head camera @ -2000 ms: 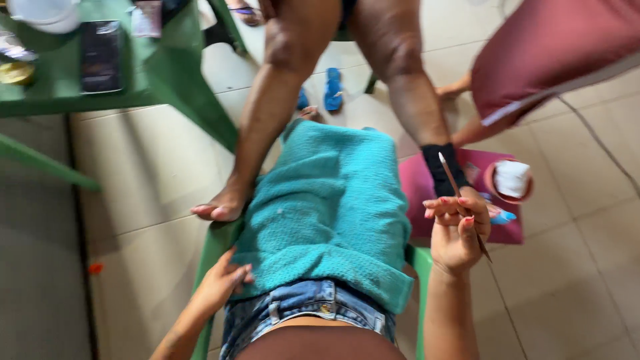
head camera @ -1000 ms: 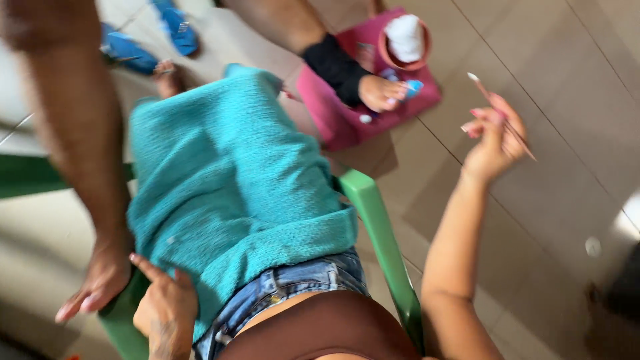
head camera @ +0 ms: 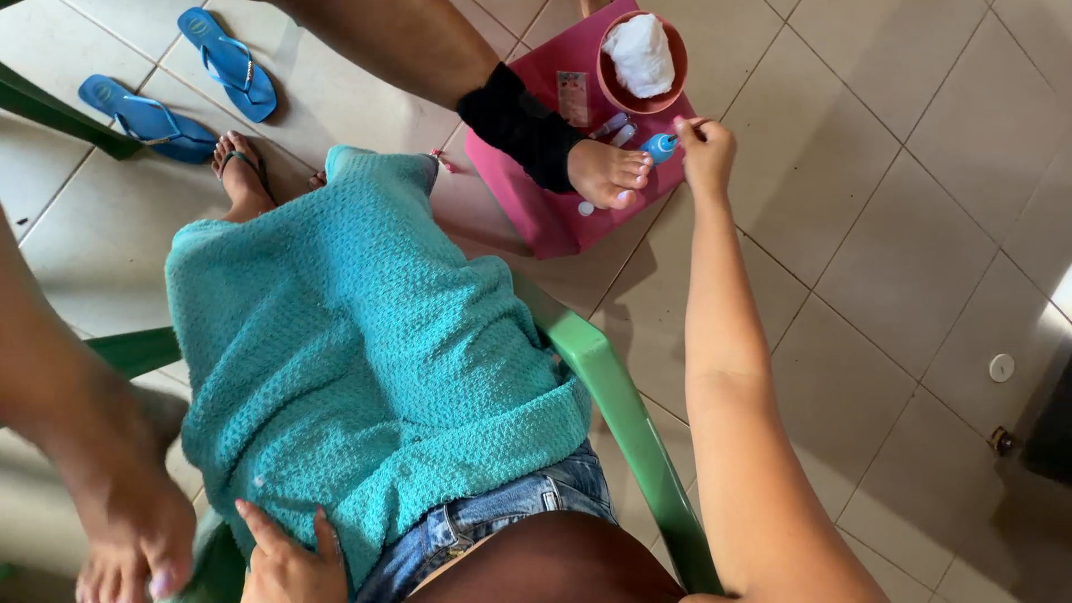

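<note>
My right hand (head camera: 706, 155) reaches out to the pink stool and grips a thin stick, most of it hidden by the fingers, its tip at the mouth of a small blue bottle (head camera: 659, 148). Beside the bottle rests another person's foot (head camera: 607, 172) with a black ankle wrap (head camera: 528, 126). My left hand (head camera: 293, 557) lies with fingers apart on the edge of the turquoise towel (head camera: 377, 335) over my lap. Left of it, the person's other foot (head camera: 134, 519) is propped by the green chair.
On the pink stool (head camera: 536, 222) stand a bowl (head camera: 615, 84) with white cotton (head camera: 641, 54), small tubes (head camera: 622, 134) and a patterned sheet (head camera: 573, 99). A green chair arm (head camera: 628, 410) runs beside my right side. Blue flip-flops (head camera: 239, 75) lie on the tiled floor.
My right hand has moved from out over the floor to the blue bottle on the stool, bringing the stick there. My left hand stays at the towel's edge.
</note>
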